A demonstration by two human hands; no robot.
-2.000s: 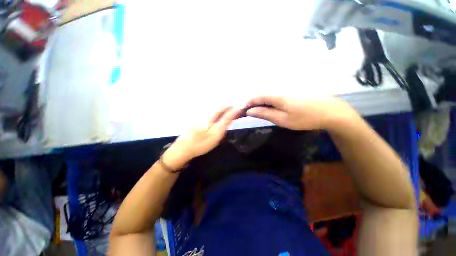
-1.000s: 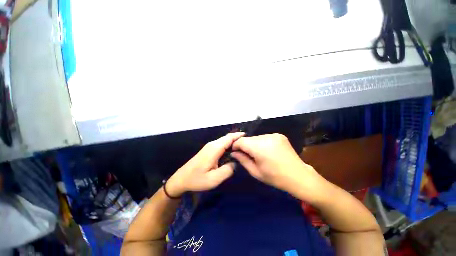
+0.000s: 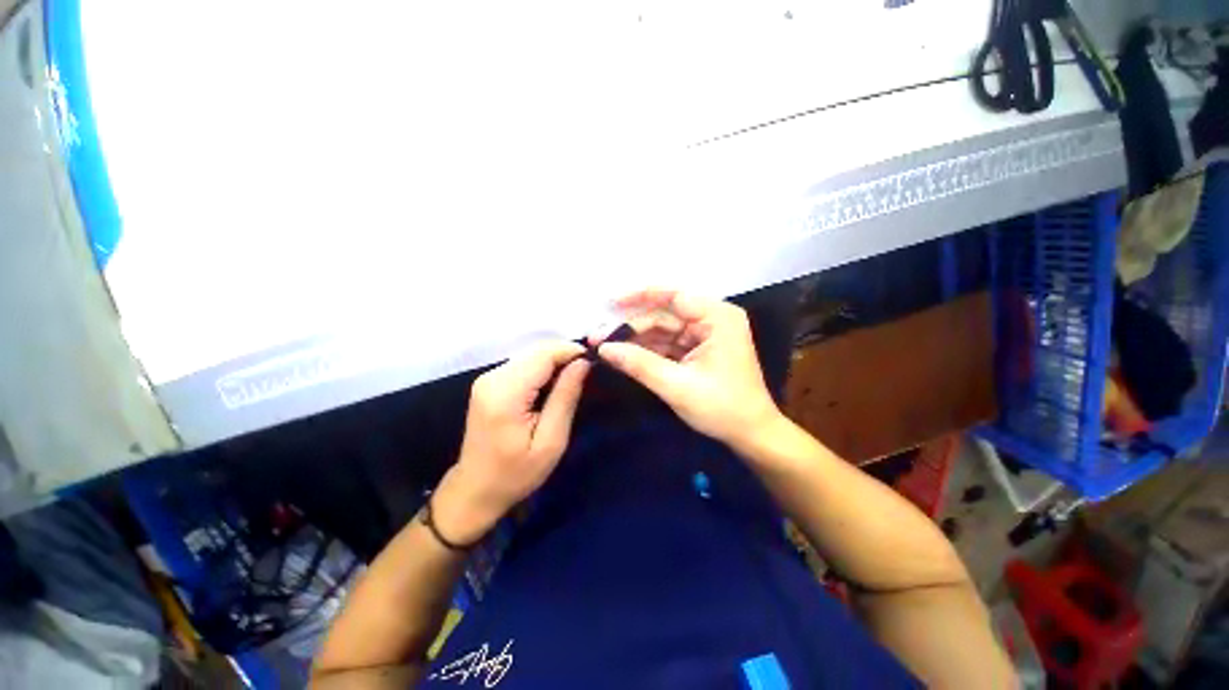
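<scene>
A small dark piece (image 3: 617, 334), perhaps a short black strip, is pinched between the fingertips of both hands at the table's front edge. My left hand (image 3: 519, 425) holds its left end with thumb and forefinger. My right hand (image 3: 701, 364) holds its right end with thumb and fingers. The fingers hide most of the piece. The white table (image 3: 404, 175) has a printed ruler scale (image 3: 930, 182) on its grey front edge. Black shears (image 3: 1014, 68) lie at the table's back right.
A thin dark thread (image 3: 809, 111) lies on the table. Blue baskets (image 3: 1065, 351) stand at the right, another with crinkled plastic at lower left. A brown bench (image 3: 890, 378) is under the table. A red stool (image 3: 1078, 607) is on the floor.
Both hands dropped from above the table edge to the lap, then rose to the edge again. The dark piece now shows between the fingertips. The view has shifted, showing more floor at right.
</scene>
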